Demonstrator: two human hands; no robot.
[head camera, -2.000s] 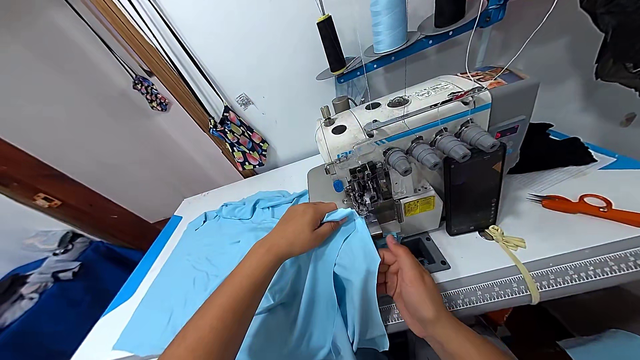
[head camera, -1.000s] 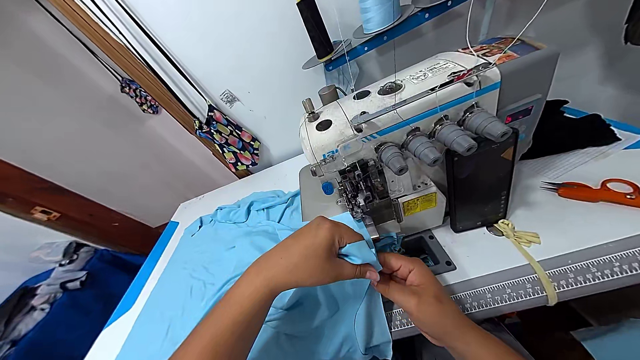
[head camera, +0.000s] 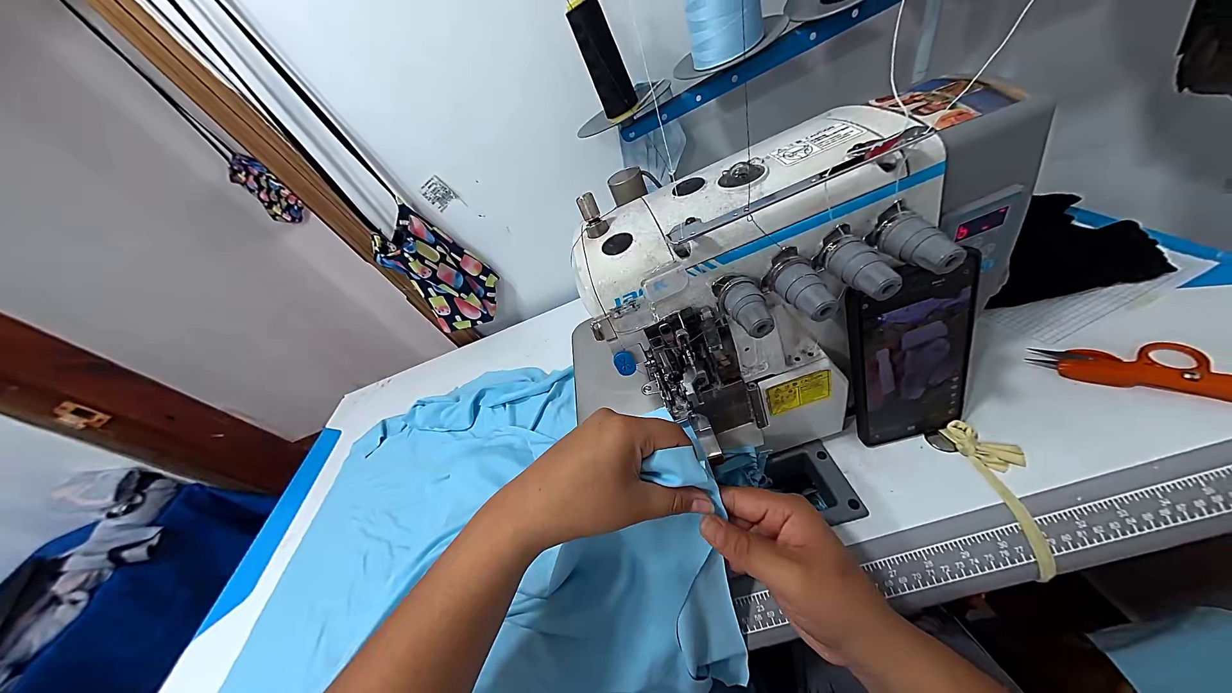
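A large piece of light blue fabric (head camera: 462, 462) spreads over the white table and hangs over its front edge. It reaches up to the presser foot of a white Jack overlock sewing machine (head camera: 770, 221). My left hand (head camera: 616, 476) pinches a fold of the fabric just in front of the presser foot (head camera: 705, 438). Close beside it, thumb and fingers of my right hand (head camera: 794, 558) grip the fabric's edge. The fingertips of both hands nearly meet there. Whether the foot is raised or lowered I cannot tell.
A smartphone (head camera: 912, 356) leans upright against the machine. Orange thread snips (head camera: 1136, 368) lie at the right, with black fabric (head camera: 1078, 250) behind. A yellowish strip (head camera: 1011, 500) is tied over the table's edge by a measuring tape (head camera: 1107, 525). Thread cones (head camera: 724, 34) stand above.
My right hand, loosely open beside the fabric two seconds ago, has closed on its edge next to my left hand. The left hand has moved down along the fabric's edge.
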